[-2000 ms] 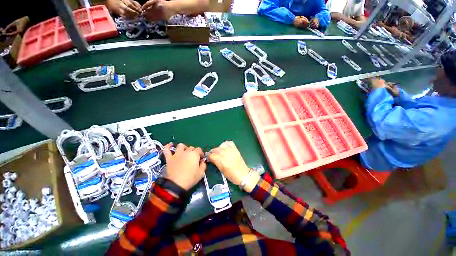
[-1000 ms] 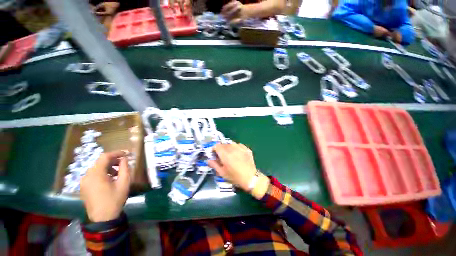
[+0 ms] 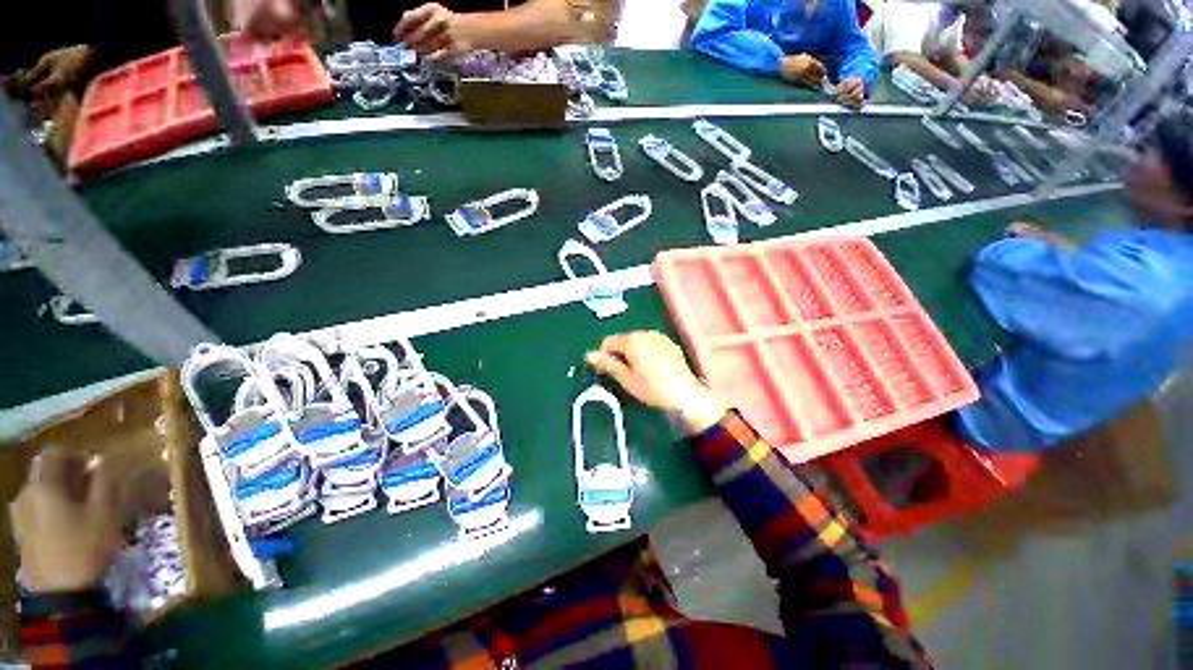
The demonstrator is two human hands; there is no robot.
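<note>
A single white looped unit with a blue-and-white end (image 3: 605,458) lies on the green bench in front of me. A pile of similar looped units (image 3: 327,432) lies to its left. My left hand (image 3: 68,517) is blurred over the cardboard box (image 3: 196,484) of small white fittings (image 3: 155,563); whether it holds one cannot be told. My right hand (image 3: 648,370) is above the single loop, beside the salmon-red parts tray (image 3: 818,347), with its fingertips close together; anything between them is too small to tell.
A pale rail (image 3: 484,310) separates the bench from the green belt (image 3: 432,262), where loops are scattered. One loop (image 3: 593,278) lies across the rail. A grey post (image 3: 98,242) crosses at left. A person in a blue smock (image 3: 1086,321) sits at right, near a red stool (image 3: 916,478).
Since one second ago, my right hand has left the pile and moved right towards the tray. A single loop now lies apart from the pile. My left hand remains at the box. The view has shifted.
</note>
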